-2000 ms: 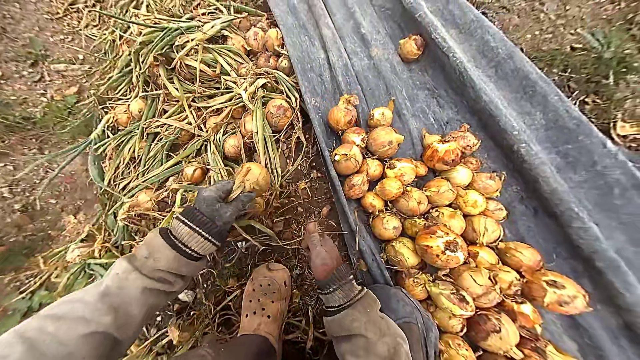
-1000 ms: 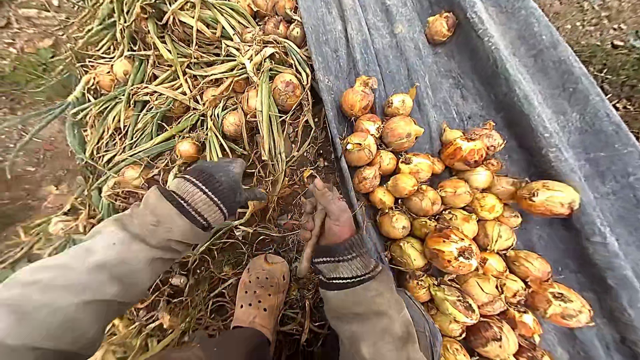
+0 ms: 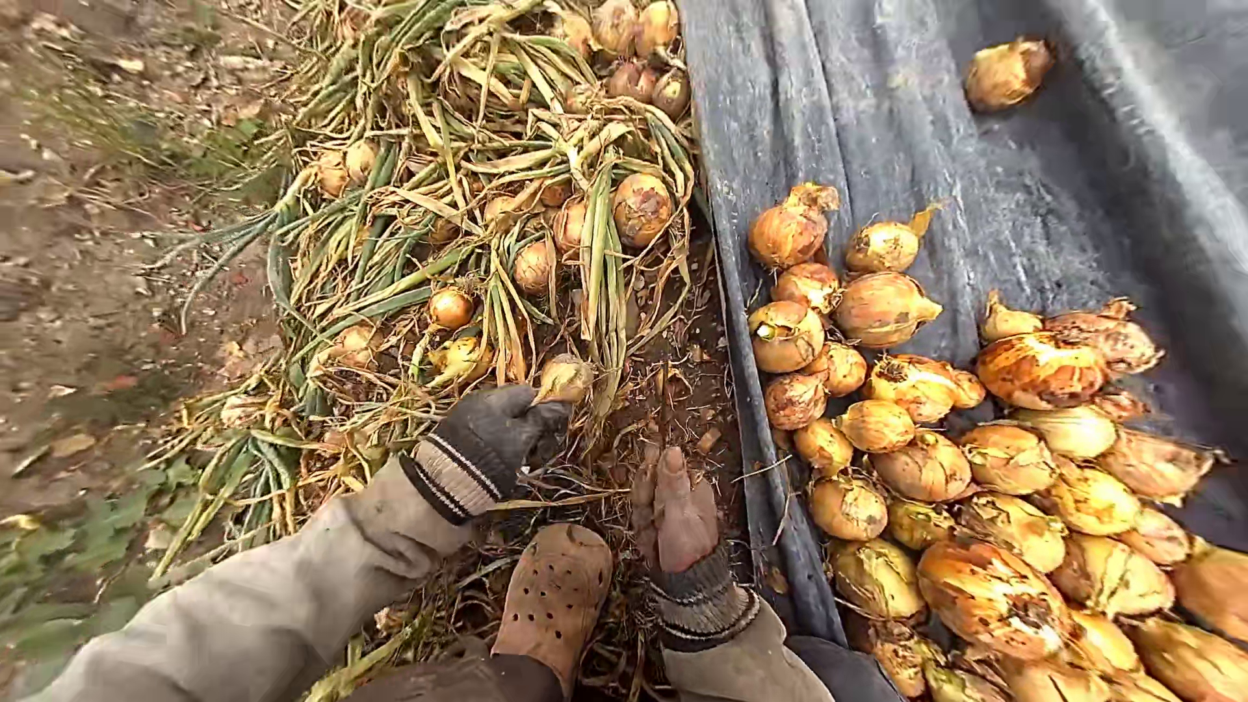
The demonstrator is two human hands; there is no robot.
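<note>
My left hand [image 3: 502,439], in a dark knitted glove with a striped cuff, is closed at the neck of a pale onion [image 3: 564,378], whose bulb shows above the fingers. To its right is my bare right hand [image 3: 675,507], thumb up and fingers curled, low over the soil. A thin dark strip rises above its fingertips; whether the hand grips it is unclear. Onions with long drying leaves [image 3: 429,234] lie heaped beyond my left hand. On a grey sheet [image 3: 780,117] at the right, many trimmed onions [image 3: 994,595] form a pile.
A brown perforated clog [image 3: 558,595] stands on the ground between my forearms. The sheet's folded edge [image 3: 746,390] runs just right of my right hand. One separate onion [image 3: 1009,74] lies farther up the sheet. Bare soil and weeds [image 3: 107,517] border the leafy heap at the left.
Two seconds ago my left hand held another onion up; one second ago no bulb showed in it. Now it is at a pale onion. The brown, stick-like thing seen in my right hand is no longer plain.
</note>
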